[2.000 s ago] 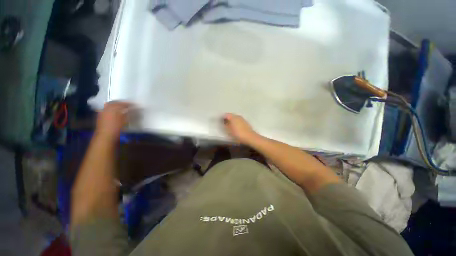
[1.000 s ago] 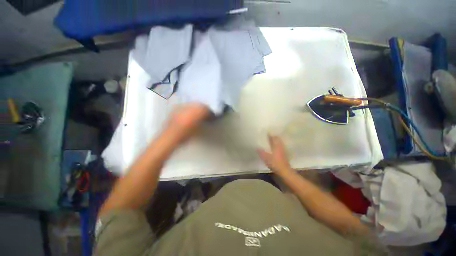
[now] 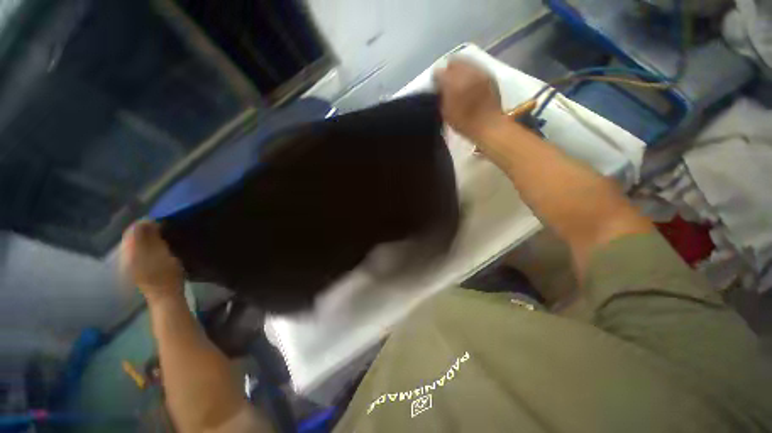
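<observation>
A dark brown-black cloth piece [image 3: 322, 203] is stretched between both hands above the white table cover [image 3: 495, 207], its lower edge hanging. My left hand [image 3: 152, 258] is shut on its left upper corner, blurred. My right hand [image 3: 468, 95] is shut on its right upper corner. The steam iron [image 3: 531, 121] shows only in part behind my right wrist. The cloth hides much of the table, and the pale blue-grey panels cannot be seen.
The hose and cable [image 3: 605, 74] run from the iron off to the upper right. A blue shape [image 3: 207, 173] lies behind the cloth. A red item [image 3: 686, 240] and white cloth bundle [image 3: 735, 182] are at right. A green surface [image 3: 114, 372] is at lower left.
The view has turned and tilted. Both hands have risen from over the table and spread apart, now holding the dark cloth between them. The pale panels have gone from sight.
</observation>
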